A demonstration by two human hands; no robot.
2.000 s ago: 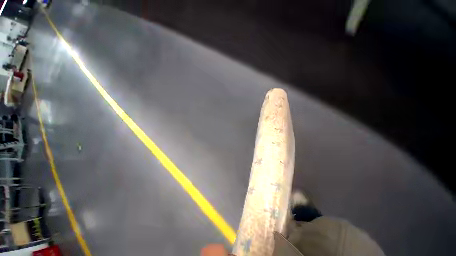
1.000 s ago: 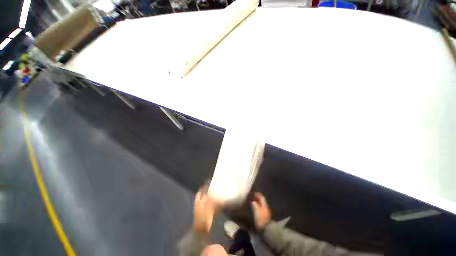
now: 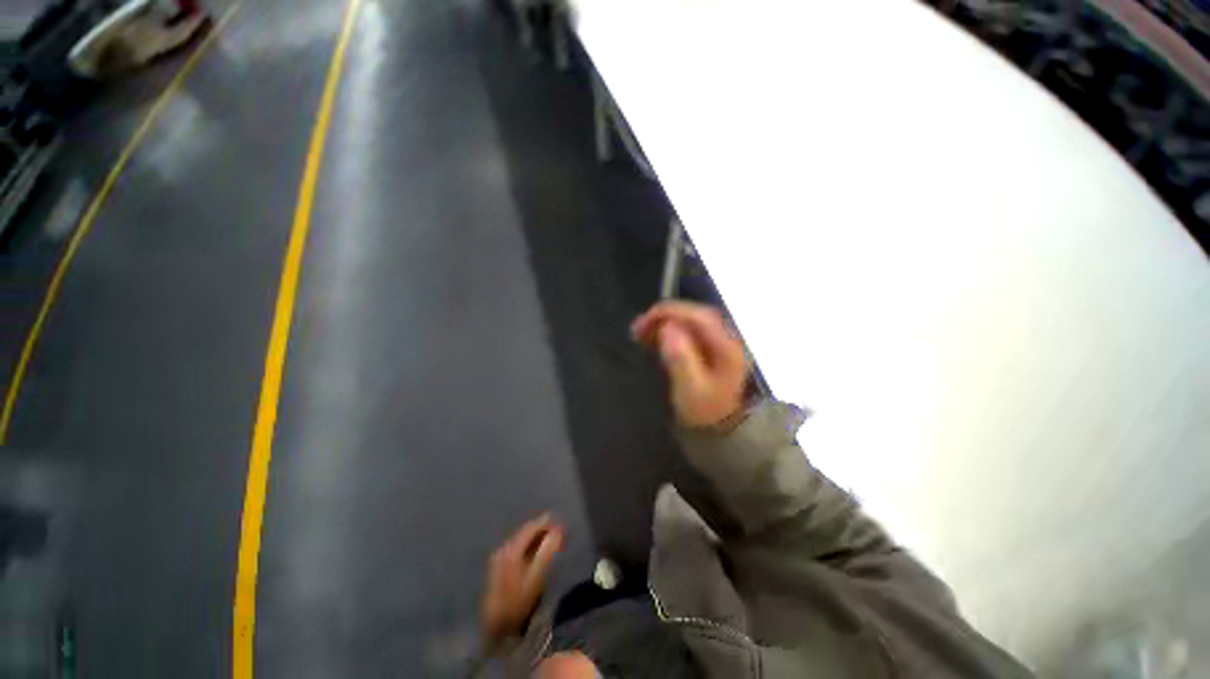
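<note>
The long white table point(image 3: 916, 265) fills the right side, its edge running diagonally beside me. My right hand point(image 3: 697, 358) is by the table's near edge, fingers loosely curled, with nothing seen in it. My left hand point(image 3: 522, 577) is low in front of my body over the floor, blurred, fingers loosely bent, with nothing seen in it. No fabric roll shows in either hand.
The grey floor point(image 3: 411, 332) has two yellow lines to my left. Table legs point(image 3: 673, 259) show under the table edge. A pale, blurred object point(image 3: 133, 40) is at the upper left. A shiny patch point(image 3: 1148, 650) is at the lower right.
My hands have let go of the white roll, which is out of view. The view has turned so the table lies on the right. My right hand has moved up beside the table edge.
</note>
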